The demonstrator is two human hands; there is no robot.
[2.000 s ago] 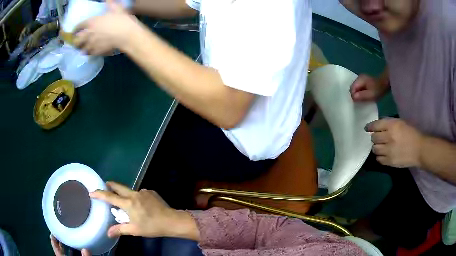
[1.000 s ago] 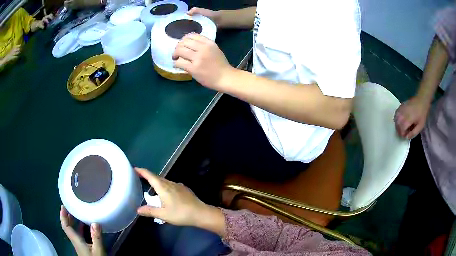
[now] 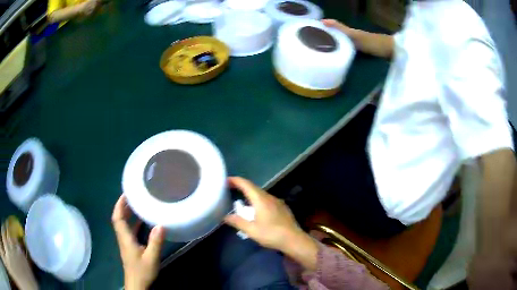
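A frosted white drum-shaped cover (image 3: 212,209) with a dark brown disc (image 3: 172,175) on its face is held up over the table's near edge. My left hand (image 3: 138,243) grips its lower left side, thumb and fingers apart around the wall. My right hand (image 3: 272,218) holds its right side with the fingertips and also has a small white wad of cloth or tissue (image 3: 245,212) in the fingers. The cover's underside is hidden.
Green table (image 3: 113,113) bears a mustard-gold base (image 3: 195,76) with a dark fan, a white tub (image 3: 244,34), and a gold-rimmed unit (image 3: 314,65) by a seated person. At left are another cover (image 3: 42,175), white bowls (image 3: 56,238) and a hand (image 3: 17,255).
The view has swung left, so things sit further right in the picture. Both hands still hold the cover. The neighbour's near hand has come off the gold-rimmed unit, which was set down earlier.
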